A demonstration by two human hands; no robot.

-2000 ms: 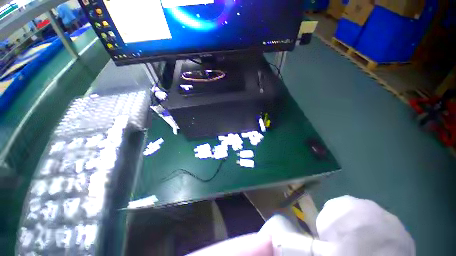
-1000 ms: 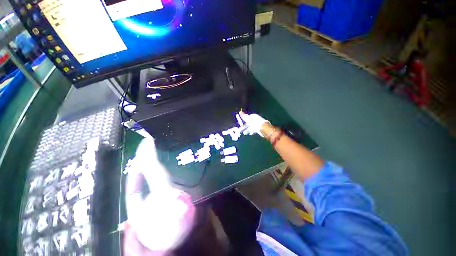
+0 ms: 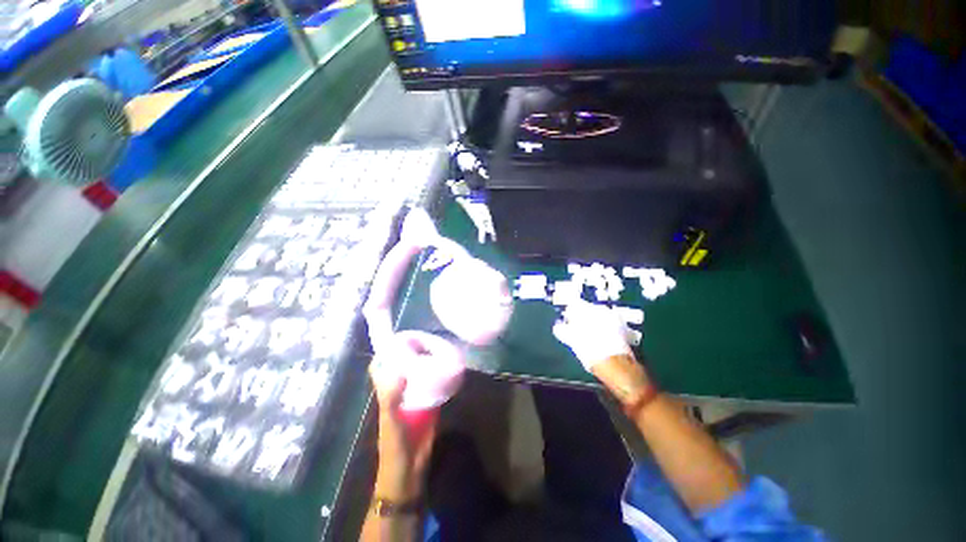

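Observation:
A pale pink-white headset (image 3: 475, 301) is held up over the left part of the green mat, with one cup toward the mat and the other lower left. My left hand (image 3: 399, 429) grips the lower cup from below. My right hand (image 3: 595, 333), in a white glove, reaches down over the small white dongles (image 3: 598, 279) in front of the black case. Its fingertips are blurred against the white pieces, so whether it holds one is unclear.
The clear blister tray (image 3: 278, 318) with many white pieces lies left of the mat. The black PC case (image 3: 625, 206) sits behind the dongles, under the monitor (image 3: 636, 42). A mouse (image 3: 810, 337) is at the right. A dark bag (image 3: 175, 503) lies lower left; a fan (image 3: 79, 129) stands upper left.
The view has turned left. My left hand and the headset now show clearly over the mat's left side. My right hand has moved from the case's front right corner to the dongles' near side.

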